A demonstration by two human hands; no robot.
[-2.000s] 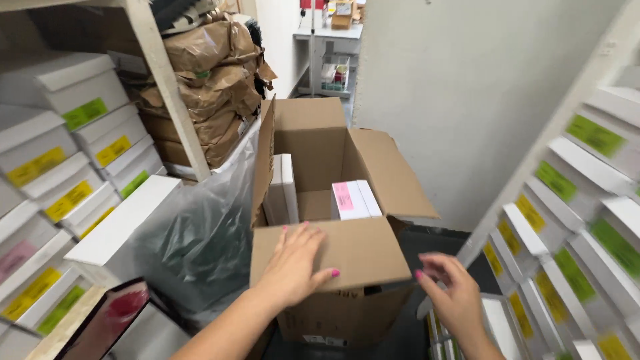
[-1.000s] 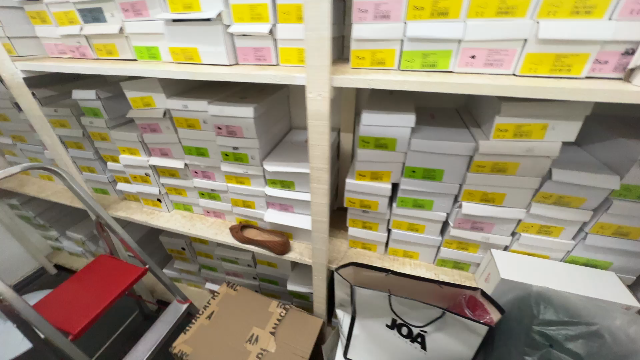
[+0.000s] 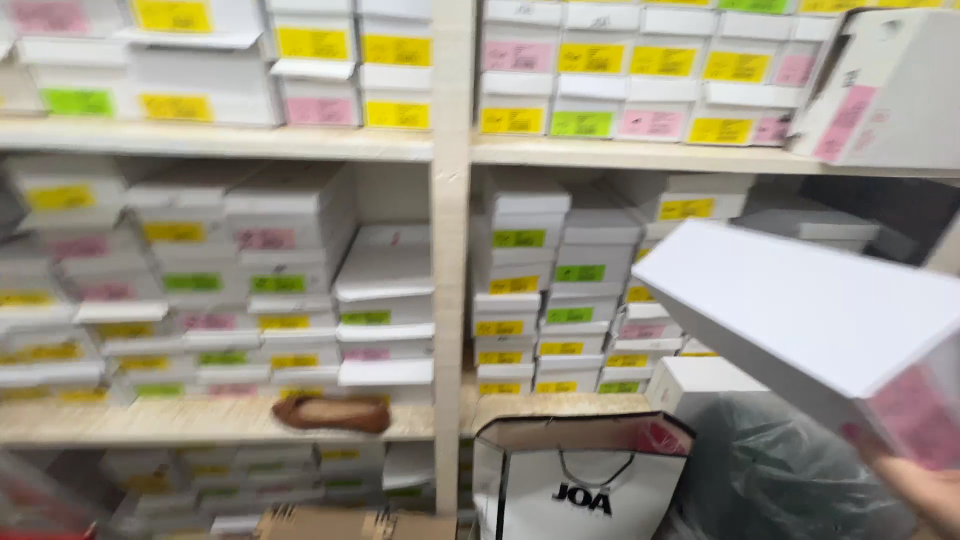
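Observation:
At the right edge of the head view, my right hand (image 3: pixel 911 480) grips a white shoebox (image 3: pixel 810 300) from below, near its end with a pink label. The box is tilted, lid side up, in front of the shelves. My left hand is out of view. Another white shoebox (image 3: pixel 911 97) with a pink label stands on edge on the upper shelf, above the held one. White shoeboxes (image 3: pixel 600 240) with coloured labels fill the shelves behind. A brown flat shoe (image 3: pixel 331 414) lies on the lower shelf board at the left.
A large white paper bag (image 3: pixel 577 487) stands below the right shelves, beside grey translucent plastic (image 3: pixel 795 450) and a white box (image 3: pixel 694 375). A wooden upright (image 3: pixel 450 262) divides the shelves. A cardboard box (image 3: pixel 352 525) sits low, with something red at the bottom left.
The view has swung from the open carton to the shelves. My right hand, empty by that carton two seconds ago, now holds a white shoebox. My left hand has left the view.

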